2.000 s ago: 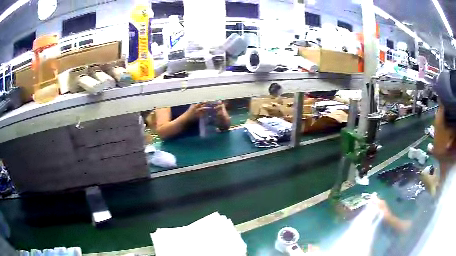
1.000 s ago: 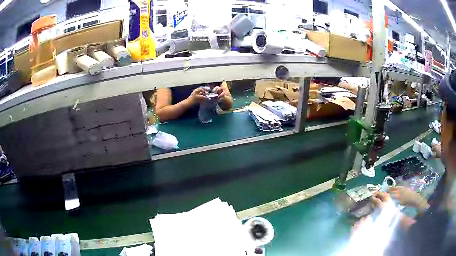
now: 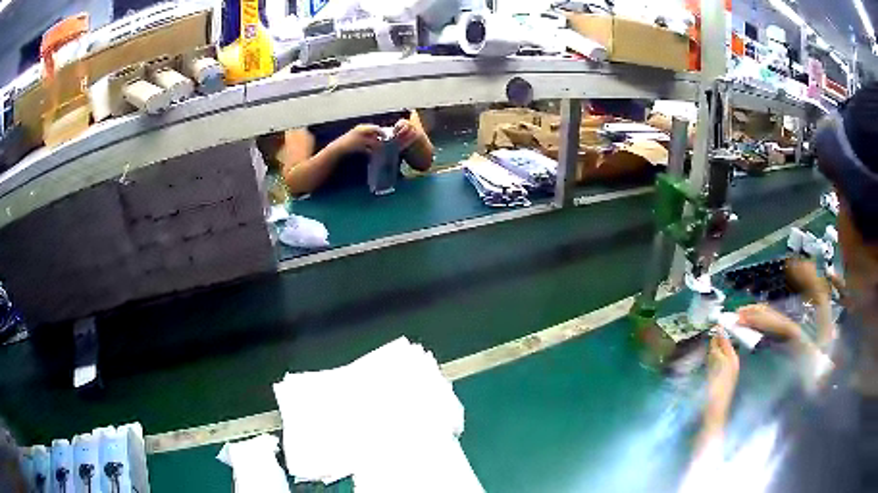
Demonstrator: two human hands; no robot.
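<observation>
Neither of my hands is in view. A loose stack of white paper inserts (image 3: 371, 409) lies at the front centre, with its lower part cut off by the picture's edge. A smaller white folded piece (image 3: 256, 464) lies just left of it. A row of several narrow white-blue packed units (image 3: 87, 462), with small dark shapes on them, stands at the lower left. A slim dark and white box (image 3: 86, 353) rides on the dark-green conveyor belt (image 3: 385, 308) at the left.
A neighbour's hands (image 3: 746, 327) hold a white part at a green bench press (image 3: 679, 221); black parts (image 3: 761, 277) lie beyond. Across the belt, another person's hands (image 3: 380, 137) hold a grey-white sleeve. Stacked cartons (image 3: 144, 241) stand behind the belt. A loaded grey shelf (image 3: 385, 96) spans above.
The scene has shifted up in the picture. The slim box has moved left along the belt. The white roll beside the paper stack no longer shows. The neighbour's hands are now at the press.
</observation>
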